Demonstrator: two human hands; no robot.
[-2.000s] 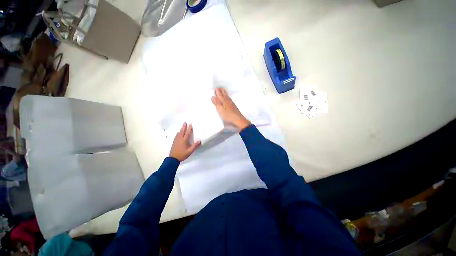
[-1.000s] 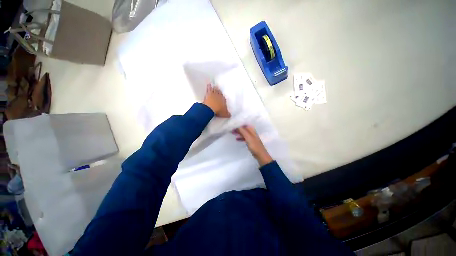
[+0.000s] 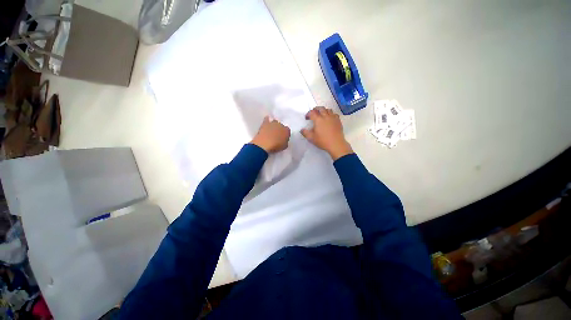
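White tissue paper (image 3: pixel 200 69) lies in front of me, folded over a boxy bag whose taupe tone shows faintly through at its end (image 3: pixel 253 106). My left hand (image 3: pixel 271 135) is curled with its fingers closed on the tissue at this end. My right hand (image 3: pixel 324 130) is just to the right, its bent fingers on the tissue's gathered edge. The bag itself is hidden under the tissue. Any tape on my fingers is too small to tell.
A blue tape dispenser (image 3: pixel 343 75) stands close beyond my right hand, with loose white labels (image 3: pixel 392 123) beside it. Two wrapped bags (image 3: pixel 103 181) are at the left. An unwrapped taupe tote (image 3: pixel 100 47) and a greyish plastic bag (image 3: pixel 164 20) are at the far left.
My left hand has crossed to the bag's right end and now is curled there. My right hand has moved up from the near edge to the right side. The tissue end is folded in.
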